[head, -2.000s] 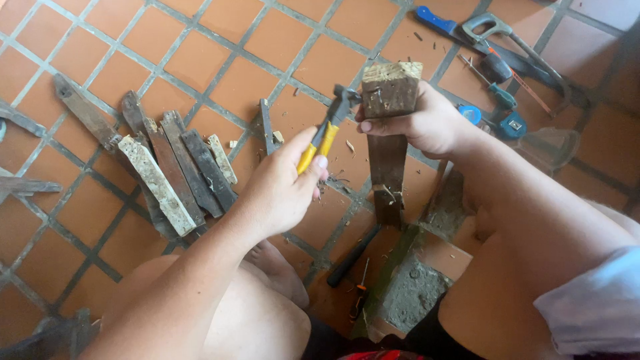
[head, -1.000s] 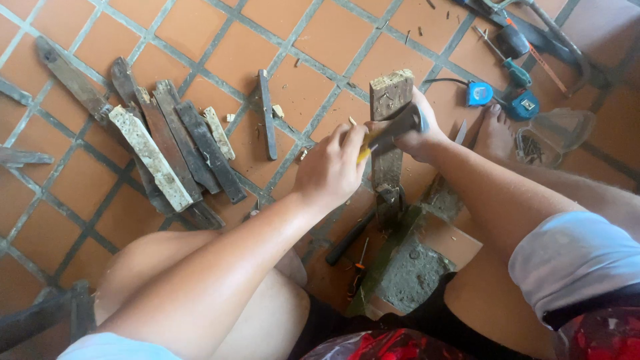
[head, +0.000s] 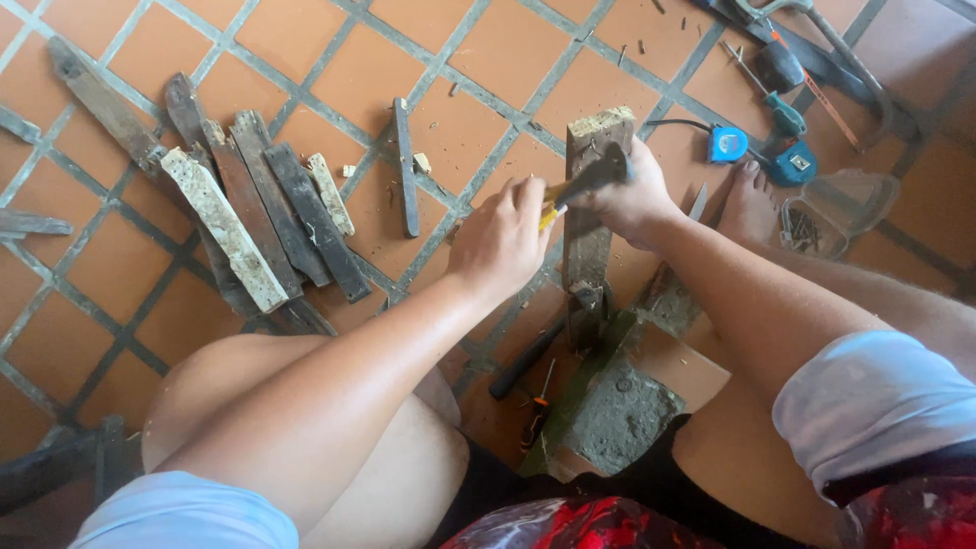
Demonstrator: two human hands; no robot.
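Note:
My left hand (head: 503, 236) is closed around the yellow handles of a pincer-like hand tool (head: 595, 177), whose dark, blurred head lies across the face of an old wooden board (head: 585, 252). Whether its jaws grip anything cannot be seen. The board stands roughly on end, its broken, pale end up. My right hand (head: 640, 194) holds the board's right edge near the top; its fingers are partly hidden. A dark-handled tool (head: 526, 358) and a small screwdriver (head: 538, 412) lie on the floor near the board's foot.
Old wood strips (head: 252, 206) lie piled at left, a single strip (head: 405, 168) nearer the middle. At upper right are a hacksaw (head: 862, 61), a screwdriver (head: 785, 114), blue tape measures (head: 727, 144) and a clear box (head: 846, 206) of nails. My bare foot (head: 751, 202) is beside them.
Two seconds ago the tool's head was at the board's upper left edge; now it lies over the board's face, with my left hand turned knuckles up. My right hand still holds the board.

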